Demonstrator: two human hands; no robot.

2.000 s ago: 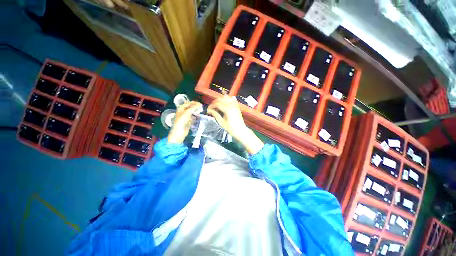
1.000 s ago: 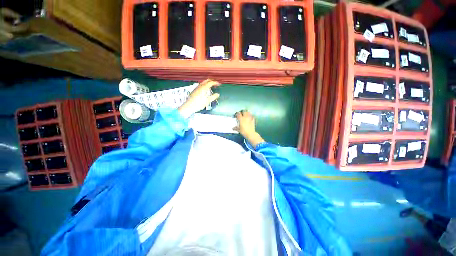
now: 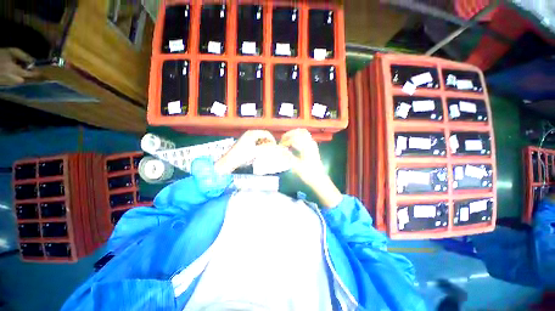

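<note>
My left hand (image 3: pixel 244 149) holds a pale label strip (image 3: pixel 207 150) that runs left to two label rolls (image 3: pixel 156 169). My right hand (image 3: pixel 302 152) is beside it, fingertips bent together close to the left fingertips; whether a label is between them is too blurred to tell. A pale backing strip (image 3: pixel 258 182) hangs below the hands in front of my chest. Directly ahead, an orange-red ten-pocket tray (image 3: pixel 243 124) on a stack holds black units (image 3: pixel 249 88), each with a small white label near its lower end.
At right, a tall orange-red tray stack (image 3: pixel 442 124) holds black units with several white labels. At left, lower tray stacks (image 3: pixel 72 206) hold bare black units. A wooden cabinet (image 3: pixel 100 54) stands at upper left. A blue sleeve of another person (image 3: pixel 543 228) shows at the right edge.
The view has shifted, showing both rows of the tray ahead. My right hand has risen from the pale strip near my chest to beside my left hand, which still holds the label strip.
</note>
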